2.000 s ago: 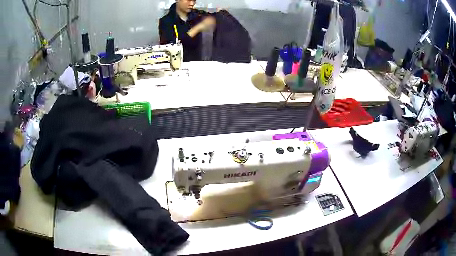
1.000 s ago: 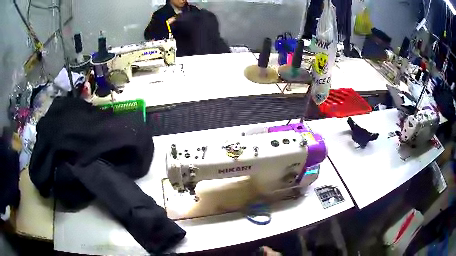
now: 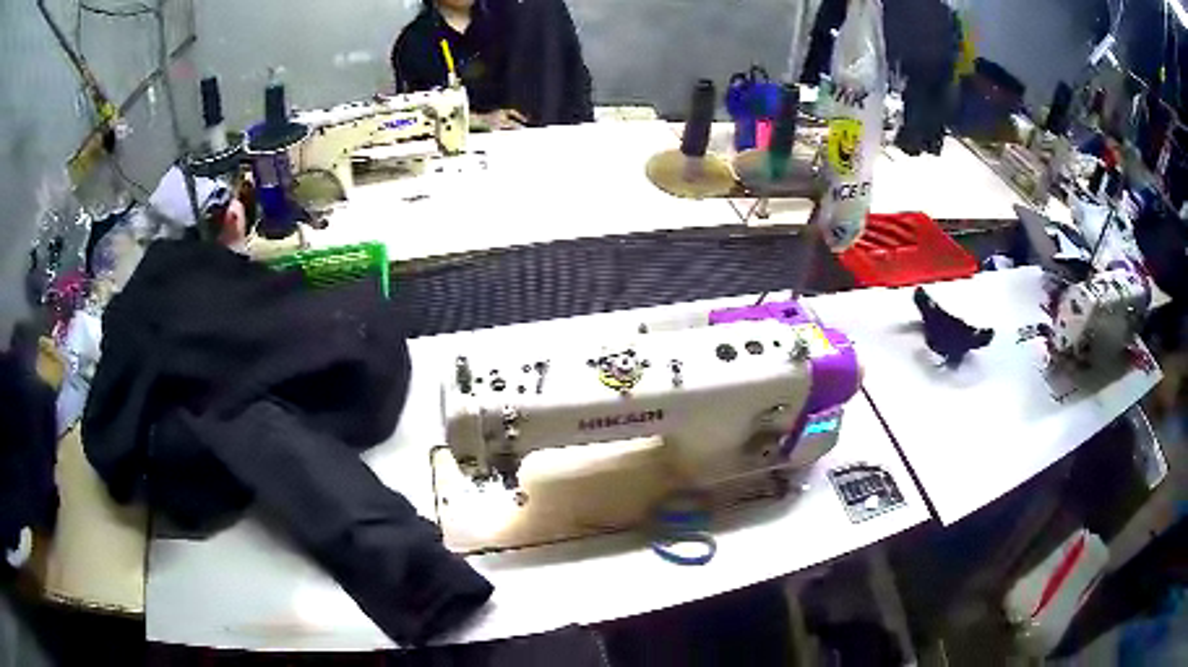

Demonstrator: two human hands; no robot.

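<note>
Neither of my hands is in the picture. A large heap of black garments (image 3: 248, 365) lies on the left of the white machine table (image 3: 300, 606), with one sleeve or leg hanging toward the front edge. Right of it stands a white HIKARI sewing machine (image 3: 638, 417) with a purple right end. Small scissors or snips with blue handles (image 3: 684, 541) lie at the machine's base.
A green basket (image 3: 332, 267) stands behind the heap. A red basket (image 3: 908, 250) and a small black scrap (image 3: 951, 328) are at right, near a smaller machine (image 3: 1101, 313). A person in black (image 3: 489, 59) is behind the back table, beside another sewing machine (image 3: 378, 137).
The view has shifted slightly. A small part of a hand at the bottom edge one second ago is gone. The person behind has lowered a hand to the back table. The heap has not moved.
</note>
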